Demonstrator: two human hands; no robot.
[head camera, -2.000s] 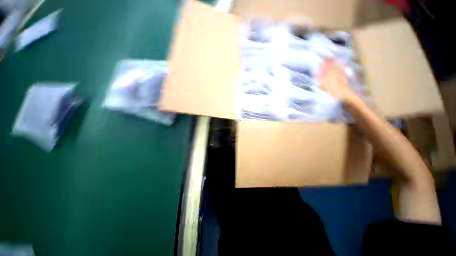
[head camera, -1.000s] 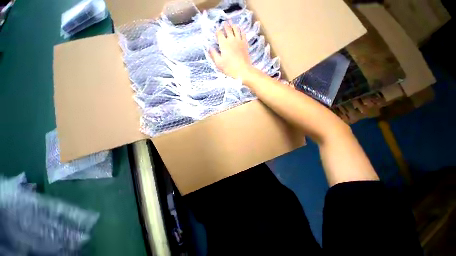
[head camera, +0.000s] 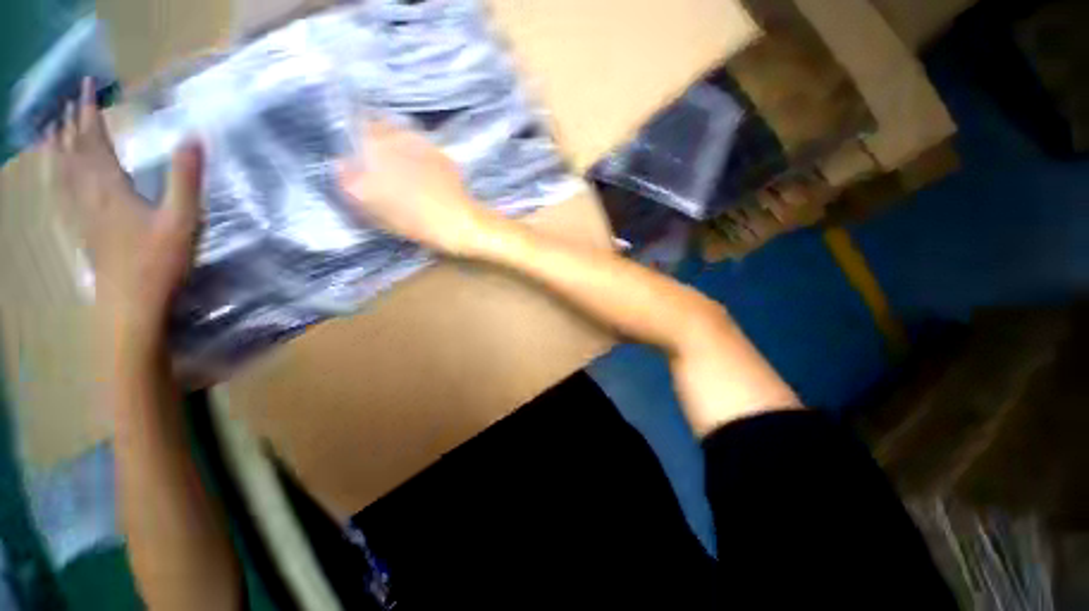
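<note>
The open shipping carton (head camera: 418, 352) stands in front of me with its flaps spread, filled with rows of silvery bubble-wrapped packets (head camera: 454, 60). My left hand (head camera: 131, 221) is at the carton's left side, over the flap and the edge of the packets, with thumb and fingers apart. My right hand (head camera: 406, 185) is on top of the packets near the middle. It is blurred, and whether its fingers grip a packet cannot be told.
A shiny grey bubble bag (head camera: 687, 143) lies right of the carton, beside flattened cartons (head camera: 902, 102). Bubble packets lie on the green surface at far left (head camera: 72, 507), partly under the left flap. The pale belt edge (head camera: 269, 501) runs below the carton. Blue floor (head camera: 776, 316) shows at right.
My left hand has come into view at the carton's left side. My right hand stays on the packets, its fingers less spread. The view has shifted, so the carton appears further left.
</note>
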